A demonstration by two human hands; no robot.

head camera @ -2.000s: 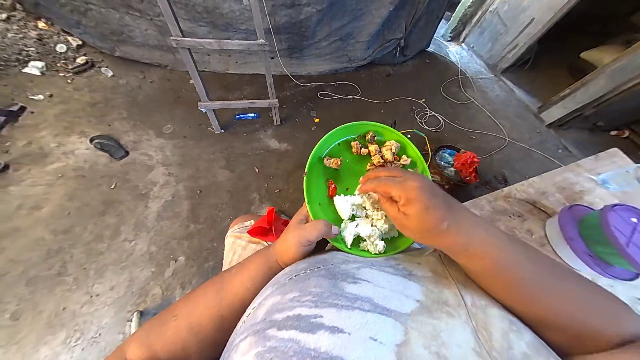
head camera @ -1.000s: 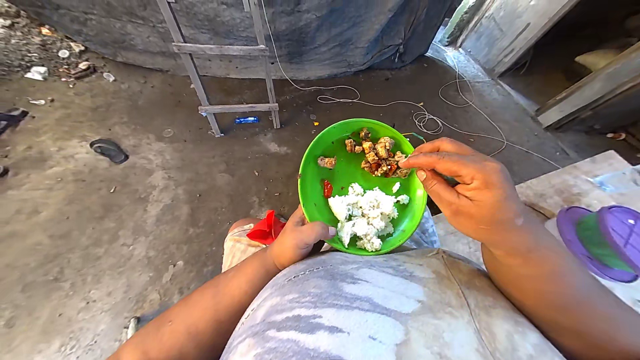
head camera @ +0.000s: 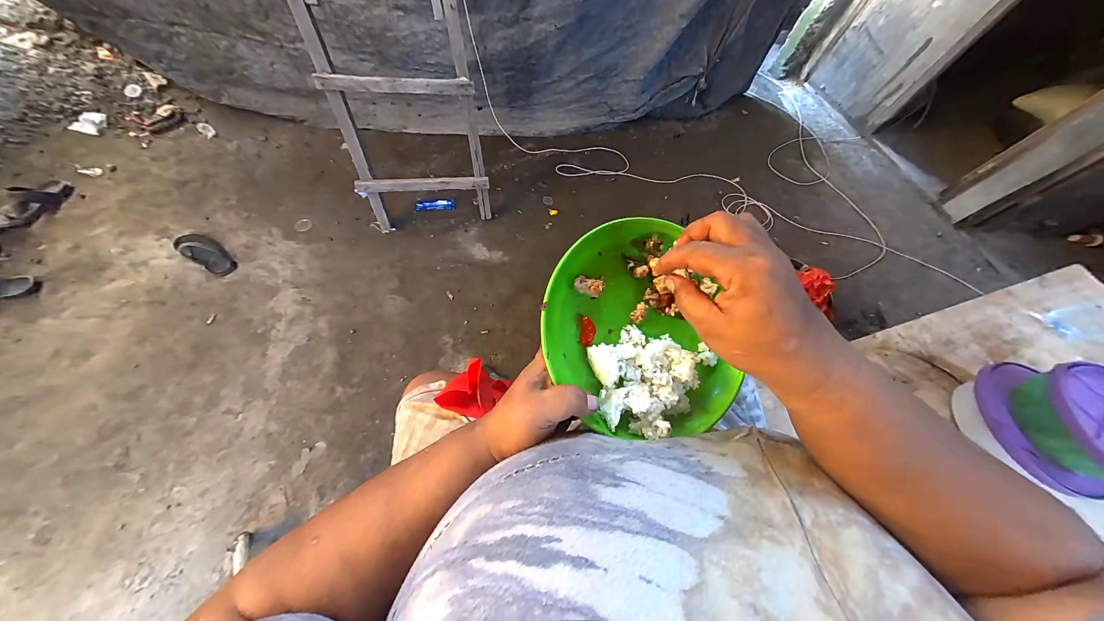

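Note:
My left hand point(head camera: 536, 407) grips the lower left rim of a green plastic plate point(head camera: 565, 293), its thumb over the edge near the rice. White rice point(head camera: 649, 379) is heaped on the plate's lower part. Browned food chunks point(head camera: 660, 297) lie in the upper part, with one separate chunk point(head camera: 590, 285) at the left and a red piece, perhaps chili, point(head camera: 587, 330) below it. Over the browned chunks is my right hand point(head camera: 737, 285), thumb and fingertips pinched together at a small piece of the food. The fingers partly cover the chunks.
A wooden ladder point(head camera: 423, 184) leans by a dark tarp point(head camera: 569, 69). Thin cord point(head camera: 690, 177) loops over the ground. Black sandals point(head camera: 205, 254) lie at the left. To the right, a purple and green item point(head camera: 1048, 414) rests on a pale tabletop point(head camera: 906, 332). Red cloth point(head camera: 472, 392) is beside my left hand.
My right hand was at the rice, then moved to the plate's upper right edge; now it is farther in, over the browned chunks. My left hand has kept hold of the plate.

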